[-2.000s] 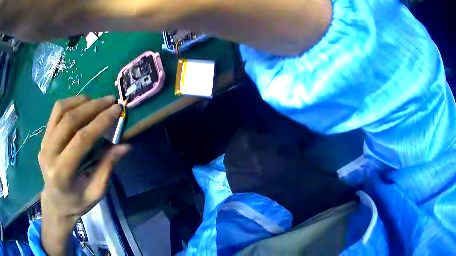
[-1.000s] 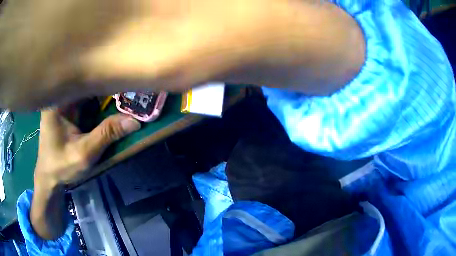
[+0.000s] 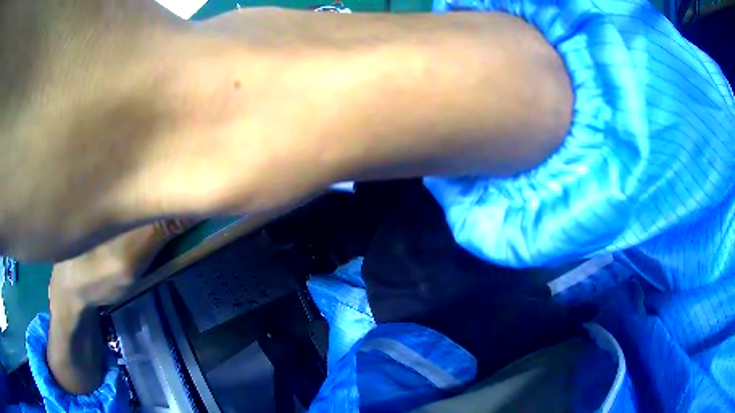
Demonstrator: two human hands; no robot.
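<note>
My right forearm crosses close in front of the camera. My right hand is large and blurred at the left, its fingers cut off by the edge or out of sight. My left hand is at the bench edge at lower left, partly behind the right hand, its fingertips hidden. I cannot tell what either hand holds. A small white corner, probably of the battery, shows below the forearm. The watch housing is hidden from view.
The green-matted bench has a wood-coloured edge slanting below the hands. Below it are a long pale tray rim and a grey sheet. A white paper corner and thin wires show at the top.
My right arm has come down over the work and now hides the pink watch housing and most of the battery. My left hand has moved slightly down from the housing.
</note>
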